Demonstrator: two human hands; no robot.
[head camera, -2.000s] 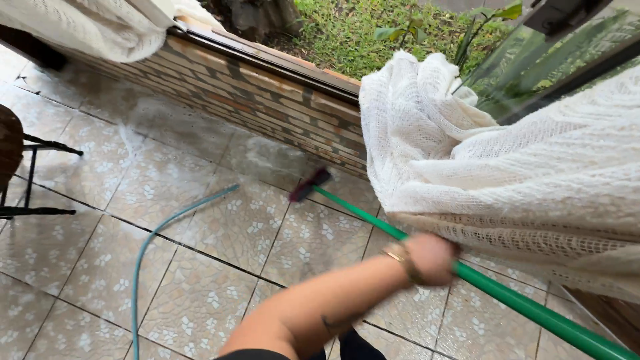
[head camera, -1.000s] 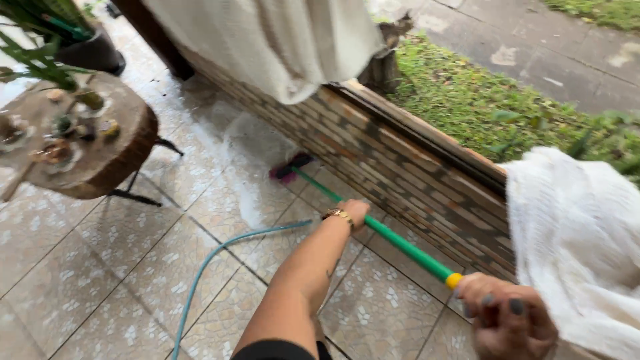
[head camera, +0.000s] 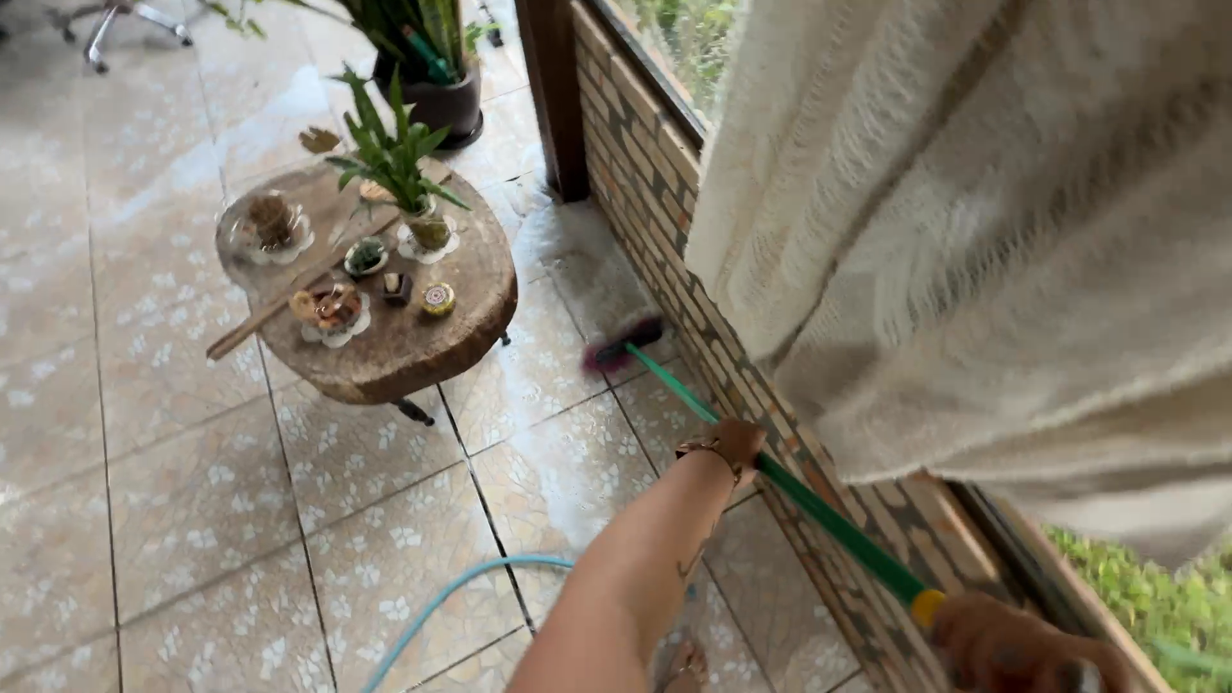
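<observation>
My left hand (head camera: 743, 445), with a bracelet at its wrist, is closed around the middle of a broom's green handle (head camera: 833, 525). At the lower right my right hand (head camera: 1025, 645) grips the top end of that handle, just past its yellow collar (head camera: 928, 608). The broom head (head camera: 626, 348), dark with reddish-purple bristles, rests on the wet tiled floor (head camera: 553, 423) close to the low brick wall. A whitish, sudsy wet strip runs along the floor beside the wall. My right hand is partly blurred.
A wood-slab table (head camera: 423, 361) with plants and small ornaments stands at the left, a potted plant (head camera: 448, 106) behind it. A light blue hose (head camera: 433, 616) curves over the floor. A cream curtain (head camera: 924, 241) hangs over the brick wall (head camera: 664, 221) at the right.
The view has swung left, bringing the table and potted plant fully in. Two seconds ago only one hand showed on the handle; now both do. The broom head remains on the floor near the wall.
</observation>
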